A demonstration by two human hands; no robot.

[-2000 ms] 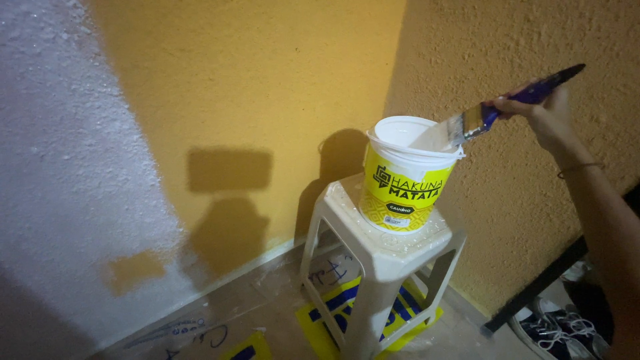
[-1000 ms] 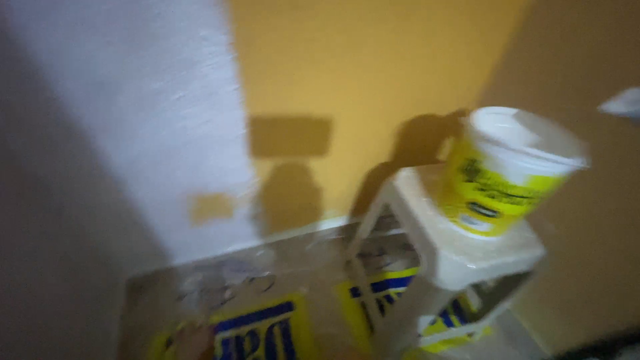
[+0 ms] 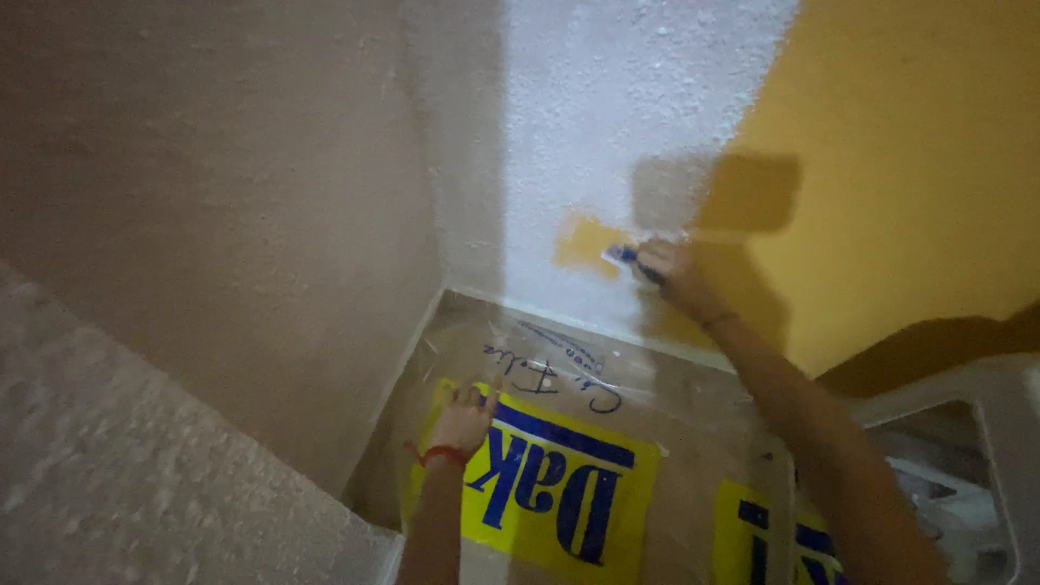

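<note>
My right hand [image 3: 666, 264] grips a paintbrush with a dark blue handle [image 3: 640, 264]. Its bristles are at the right edge of a small yellow patch [image 3: 589, 244] on the wall, amid white paint [image 3: 569, 114]. My left hand [image 3: 465, 418], with a red band at the wrist, rests palm down on the clear plastic sheet [image 3: 552, 479] printed in yellow and blue that covers the floor. Whether its fingers pinch the sheet is not clear. The paint bucket is outside the view.
A white plastic stool [image 3: 1003, 414] stands at the lower right. Left of the white area, two wall faces [image 3: 325, 203] meet in a corner in shade. Yellow paint [image 3: 910, 179] covers the wall at right, with shadows across it. Handwriting marks the sheet near the wall's foot.
The view has swung left and down, away from the bucket. My right hand and the brush have gone from the bucket to the wall. My left hand has come into view on the floor sheet.
</note>
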